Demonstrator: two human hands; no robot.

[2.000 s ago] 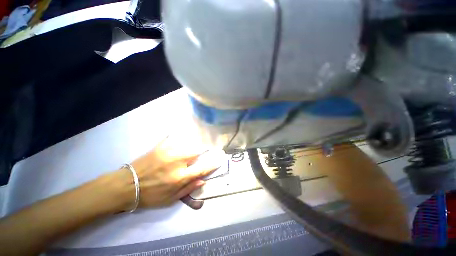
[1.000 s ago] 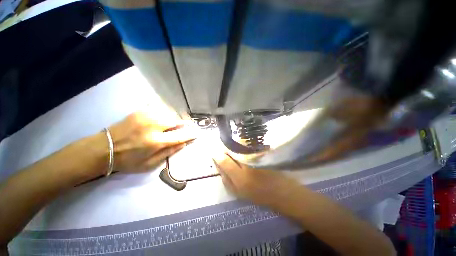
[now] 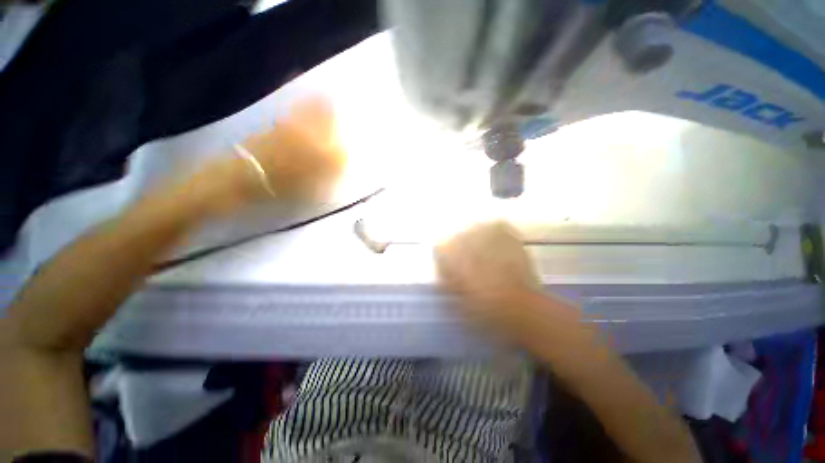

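My left hand (image 3: 303,149) is blurred and over-lit on pale cloth, left of the machine head; its fingertips are lost in the glare, so I cannot tell whether it grips anything. My right hand (image 3: 484,258) lies blurred on the machine bed below the needle area, near the table's front edge; its fingers are washed out too. A black garment panel (image 3: 181,77) spreads at the upper left. A pale strip (image 3: 81,203) with a thin dark edge runs beneath my left arm towards the lamp glare. The needle and presser foot are hidden by glare.
The sewing machine head (image 3: 579,68) with "Jack" lettering fills the upper right. A dark ribbed knob (image 3: 507,176) hangs below it. The ruler tape (image 3: 344,312) runs along the front edge. My striped lap (image 3: 389,398) is below. White cloth (image 3: 715,384) and a blue basket (image 3: 778,389) are lower right.
The view has shifted, bringing my lap and the "Jack" lettering into sight. My left hand has moved up and away from the slide cover's corner. My right hand is further from my left.
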